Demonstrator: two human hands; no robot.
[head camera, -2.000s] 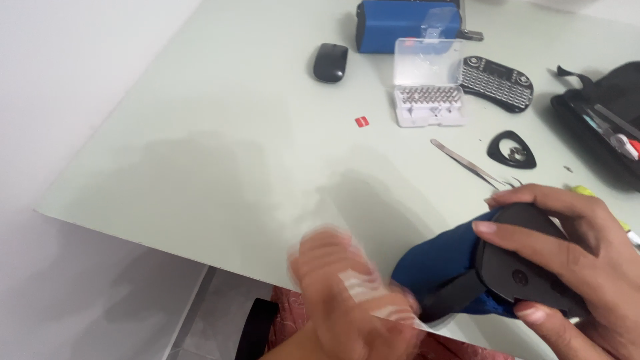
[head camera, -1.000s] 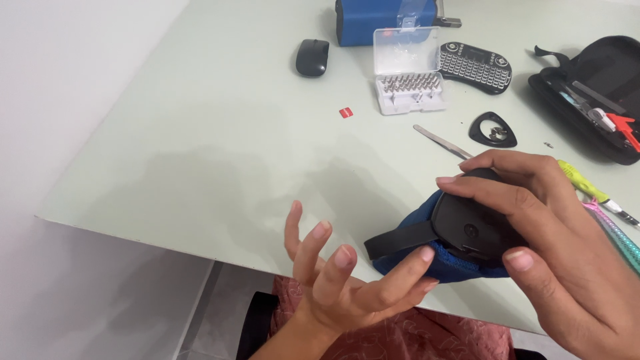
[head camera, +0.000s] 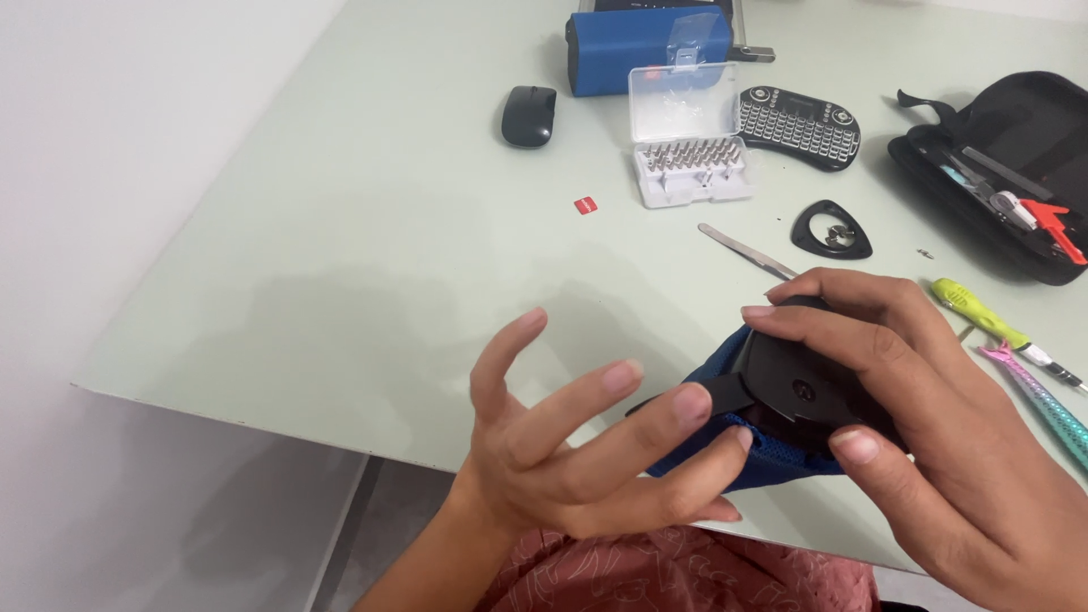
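Note:
A blue mesh-covered device (head camera: 778, 467), possibly a portable speaker, rests near the front edge of the table with its black plastic end (head camera: 807, 378) facing up. Over that end lies my right hand (head camera: 926, 408), its fingers on the far side and its thumb on the near side. My left hand (head camera: 595, 450) is at the left of the device, palm up with spread fingers; its fingertips touch the blue mesh and a black strap (head camera: 710, 401). Just beyond my right fingers lie metal tweezers (head camera: 748, 251), their tips hidden.
Farther back are a black mouse (head camera: 529, 116), a blue speaker-like case (head camera: 650, 51), an opened bit set (head camera: 693, 170), a mini keyboard (head camera: 799, 126) and a black triangular ring (head camera: 831, 230) holding small metal parts. At right are a tool case (head camera: 1003, 170), a yellow-green screwdriver (head camera: 977, 313) and a mermaid-tail tool (head camera: 1037, 399).
My left hand, blurred two seconds ago, has turned palm up with its fingers spread beside the strap. My right hand stays on the black end.

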